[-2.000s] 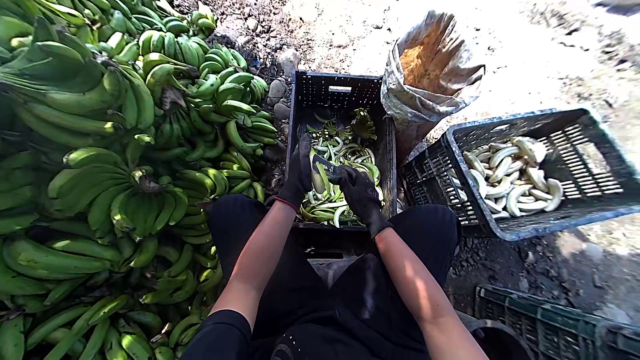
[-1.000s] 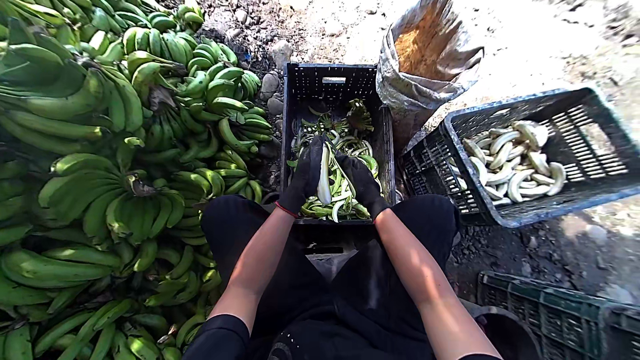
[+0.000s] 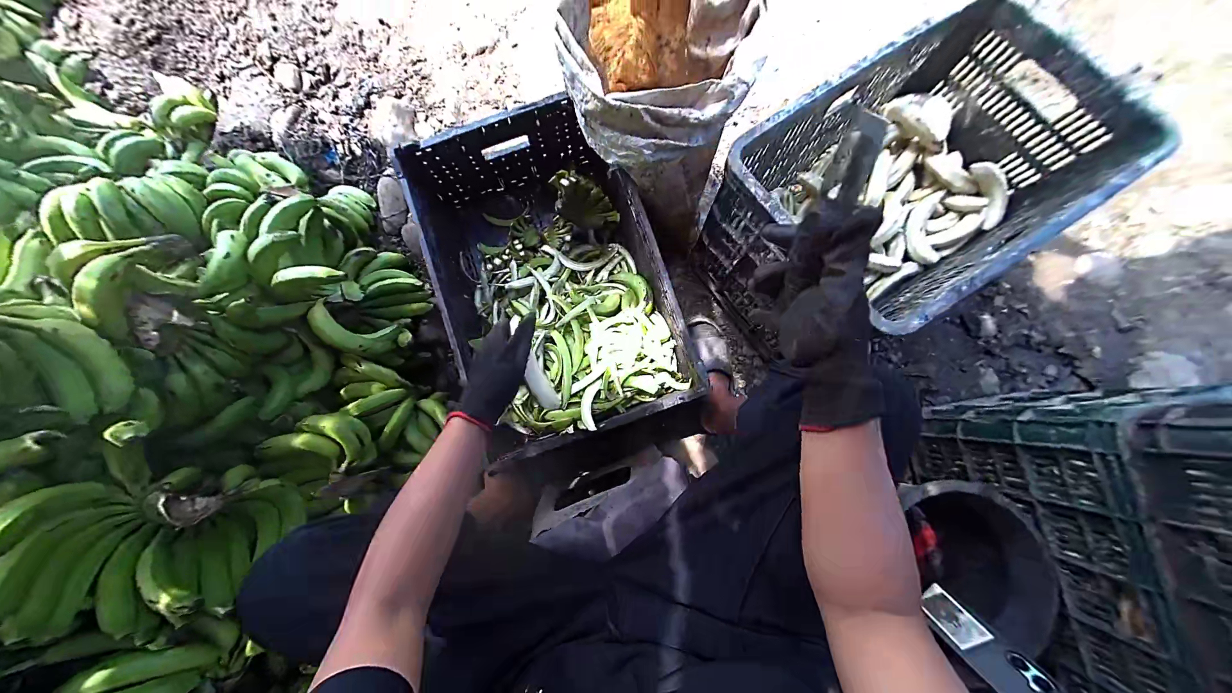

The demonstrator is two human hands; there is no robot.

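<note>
My left hand (image 3: 496, 371), in a black glove, is over the left edge of a black plastic crate (image 3: 438, 260). Its fingers touch or lie beside a long pale piece (image 3: 541, 380), perhaps a peeled green banana or plantain; whether they grip it is unclear. Green and whitish peels (image 3: 626, 351) fill the near part of this crate. My right hand (image 3: 828, 289), also gloved in black, is raised at the left side of a second crate (image 3: 1020, 260) with peeled pale fruit (image 3: 929, 217) inside. It holds what looks like a knife (image 3: 859, 159), the wide grey blade pointing away.
Bunches of green bananas or plantains (image 3: 115, 366) are heaped along the left. A worn sack (image 3: 654, 125) with orange-brown inside stands between the crates. Green crates (image 3: 1078, 452) and a dark bucket (image 3: 1001, 558) are at lower right, beside a metal-and-black object (image 3: 972, 626).
My hands were close together over the peels, with a pale peeled fruit between them; now they are apart. The right hand has moved right, to the second crate. The view has turned and shifted.
</note>
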